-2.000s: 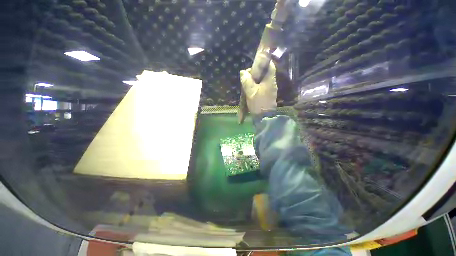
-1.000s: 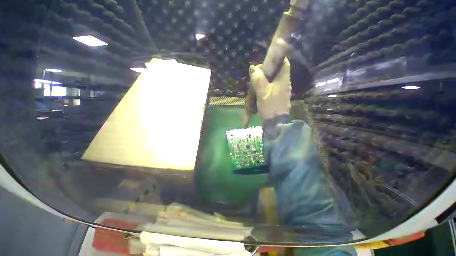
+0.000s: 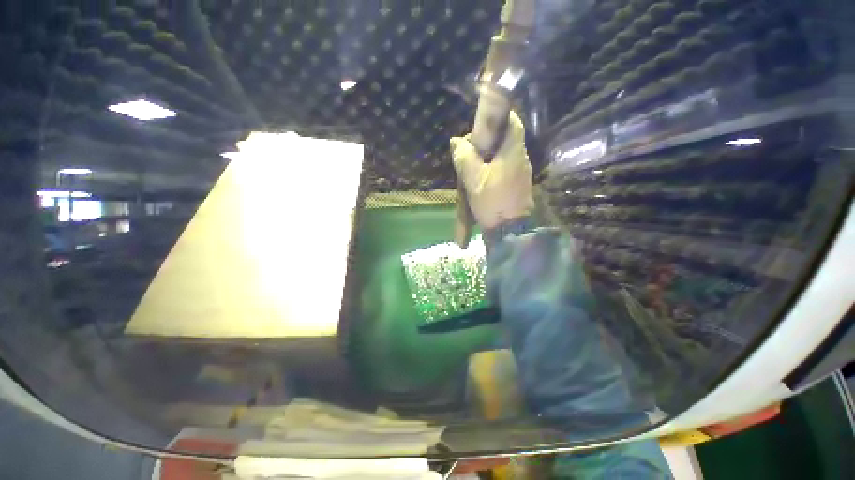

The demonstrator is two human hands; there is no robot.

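Observation:
A green circuit board (image 3: 444, 281), speckled with silvery points, shows over the green mat (image 3: 394, 328), slightly turned, with a dark edge along its lower side. My right hand (image 3: 497, 183), in a pale glove, is closed around a pale grey handheld tool (image 3: 493, 112) above the board. The tool's thin nozzle (image 3: 463, 220) points down and overlaps the board's far edge; whether it touches cannot be told. My blue sleeve (image 3: 553, 319) covers the board's right side. My left hand is not in view.
A large cream panel (image 3: 272, 244) slants left of the mat. Dark bumpy foam (image 3: 309, 84) lines the booth. A curved window with light reflections lies between me and the work. A white bundle (image 3: 337, 436) lies at the front edge; a blurred yellowish piece (image 3: 489, 380) is beside my sleeve.
The whole view has shifted slightly back and forth. The board's angle has changed a little, and the nozzle now appears nearer its far edge. My right hand keeps its hold on the tool.

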